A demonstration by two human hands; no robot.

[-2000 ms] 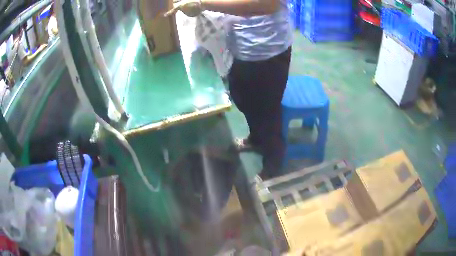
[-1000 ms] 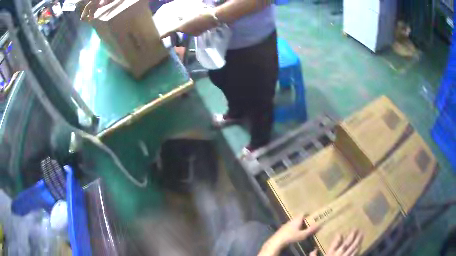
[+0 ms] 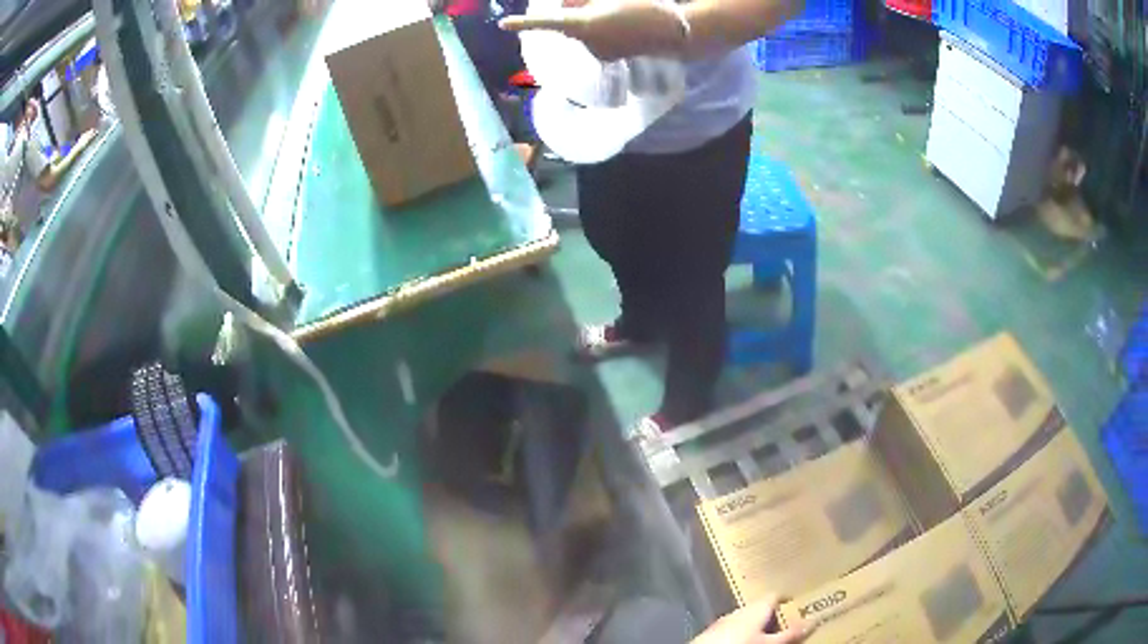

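Several brown cartons with dark print lie on the slatted grey stand (image 3: 787,455) at the lower right. The nearest carton (image 3: 900,600) is cut off by the bottom edge. A raised carton (image 3: 976,409) stands higher at the back right. My left hand (image 3: 753,625) is at the left corner of the nearest carton, with its fingers against the edge; most of it is cut off, so its grip is unclear. My right hand is out of the picture. Another carton (image 3: 405,120) stands upright on the green bench end (image 3: 416,271).
A coworker holds a white sheet (image 3: 598,107) beside the bench. A blue stool (image 3: 774,239) stands behind them. A blue tote (image 3: 214,528) with clear bags (image 3: 69,554) is at the lower left. A dark rounded thing (image 3: 497,440) lies low below the bench end. Blue crates are at the right edge.
The bench carton now stands apart from the coworker's hands. My right hand has left the view and my left hand has stayed at the nearest carton's corner. The view has shifted.
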